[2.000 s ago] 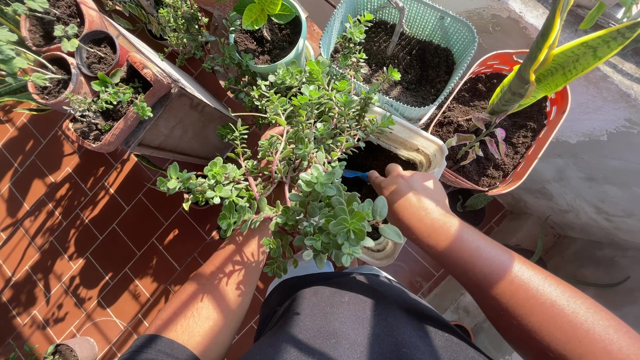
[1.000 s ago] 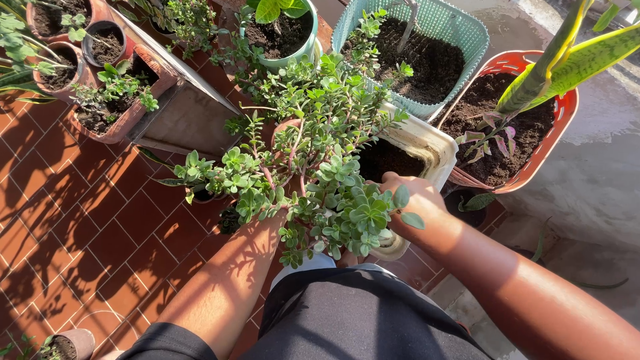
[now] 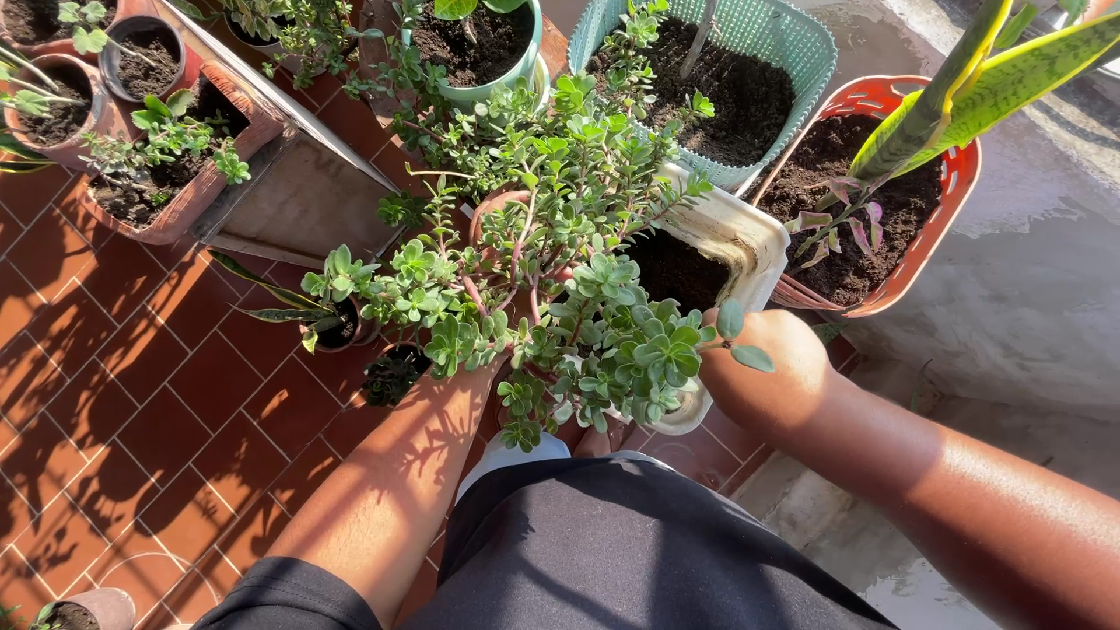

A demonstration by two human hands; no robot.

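Observation:
A bushy succulent with thick reddish stems point(image 3: 617, 346) spreads over a terracotta-coloured pot point(image 3: 500, 210), whose rim shows only in part. My left forearm runs up under the foliage; leaves hide the left hand and anything it holds. To the right of the plant, a white rectangular planter point(image 3: 763, 249) contains dark soil point(image 3: 678, 271). My right hand point(image 3: 761, 359) is at the near right side of this planter, its back towards the view. Leaves overlap its fingers, so its grip cannot be made out.
A green mesh-patterned planter point(image 3: 809, 52) and an orange slotted planter point(image 3: 958, 188) with a snake plant point(image 3: 989, 105) stand beyond and right. Small pots, including a rectangular terracotta-coloured one point(image 3: 188, 197), stand upper left beside a panelled stand point(image 3: 302, 188). A small potted plant point(image 3: 337, 328) is left of the succulent.
Two seconds ago my right hand held a blue tool over the white planter's soil; the hand has moved towards me, and the tool is out of sight.

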